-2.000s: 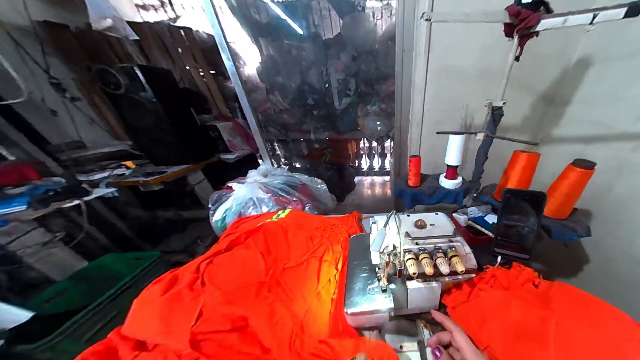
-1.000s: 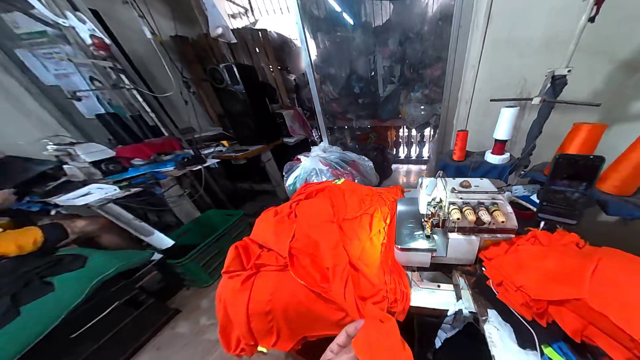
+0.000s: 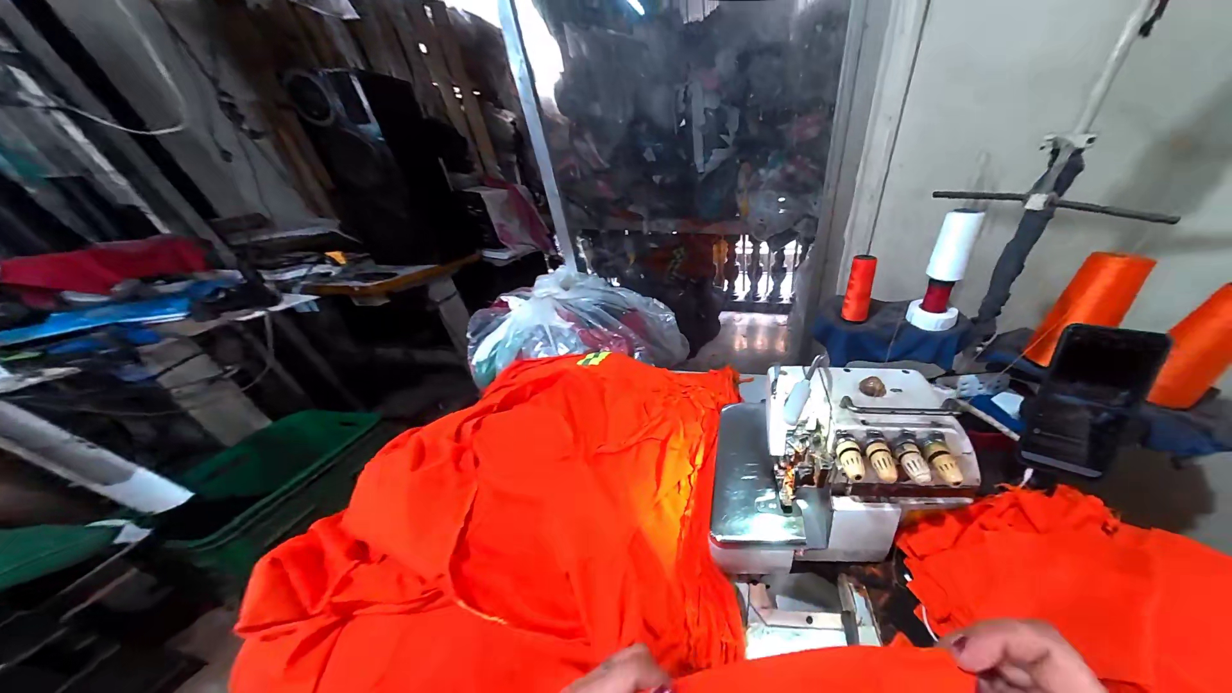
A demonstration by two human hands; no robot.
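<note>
An orange fabric piece [image 3: 828, 671] is stretched between my hands at the bottom edge, in front of the overlock sewing machine [image 3: 866, 433]. My left hand [image 3: 624, 671] pinches its left end, and my right hand [image 3: 1025, 654] pinches the right end; both hands are partly cut off by the frame. A large heap of orange fabric [image 3: 539, 481] lies left of the machine, close against its metal plate. More orange fabric pieces [image 3: 1068, 558] are piled on the right. Several tension dials line the machine's front.
Behind the machine stand a small orange thread spool [image 3: 859, 289], a white thread cone [image 3: 955, 245] and large orange cones [image 3: 1088, 306]. A black phone [image 3: 1094, 397] stands at the right. A tied plastic bag [image 3: 577, 322] sits behind the heap, a green crate [image 3: 269, 472] at left.
My right hand, out of view one second ago, now grips the fabric piece with my left. The view has swung left, then back right; a co-worker's arm seen at left is out of view.
</note>
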